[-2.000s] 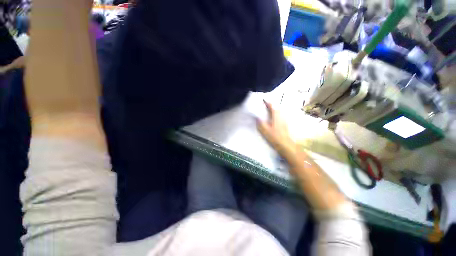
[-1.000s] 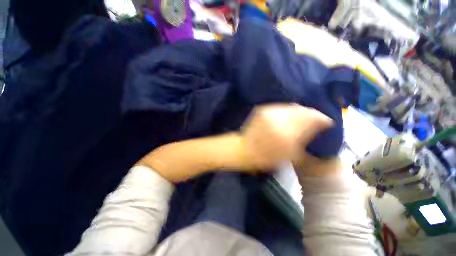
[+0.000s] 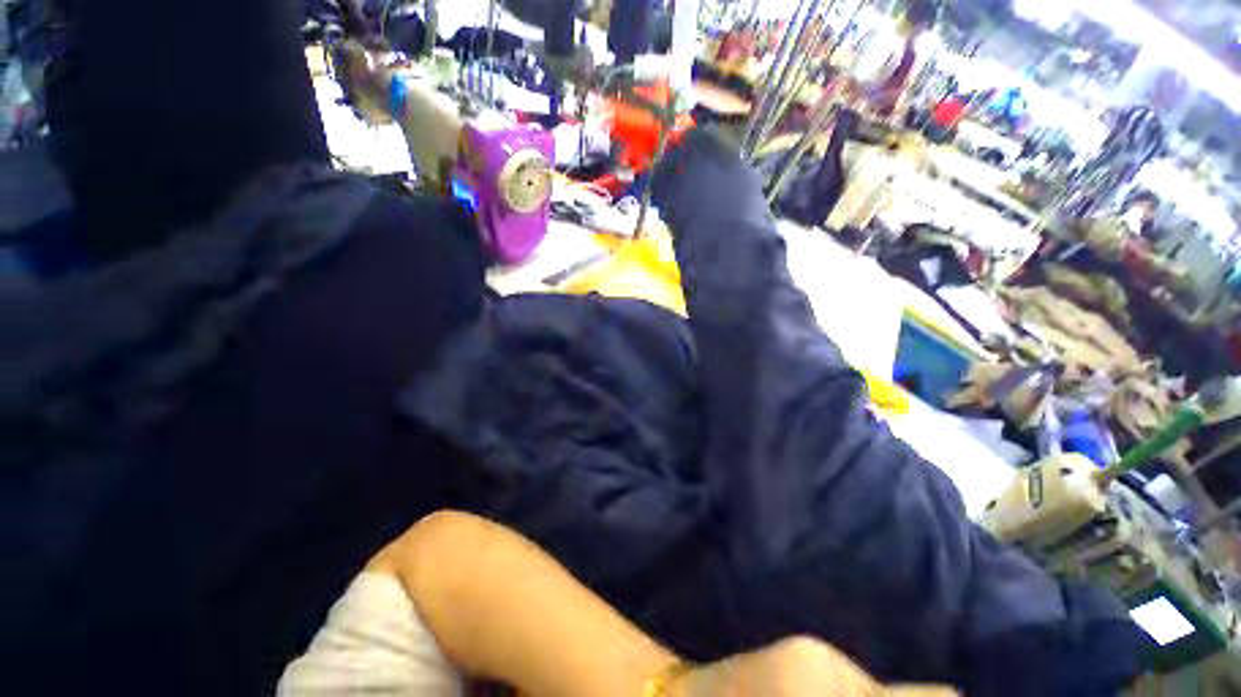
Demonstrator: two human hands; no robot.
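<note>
A large dark navy garment (image 3: 572,409) fills the left and middle of the head view. A long, slightly shiny navy sleeve or leg (image 3: 817,463) rises from it and slants down to the right, in front of the sewing machine (image 3: 1055,504). My left forearm reaches in from the lower left. My left hand (image 3: 796,670) lies against the cloth at the bottom edge, where its fingers are cut off, so its grip cannot be seen. My right hand cannot be made out.
A purple machine part (image 3: 510,191) with a round dial stands at the neighbouring station, upper left. Yellow material (image 3: 633,270) lies beside it. The white table (image 3: 953,443) shows behind the sleeve or leg. A lit screen (image 3: 1162,621) is at the lower right.
The view has tilted up and the machine now sits lower right. The navy cloth has been spread out over the table. My left hand has moved down, and my right arm has left view.
</note>
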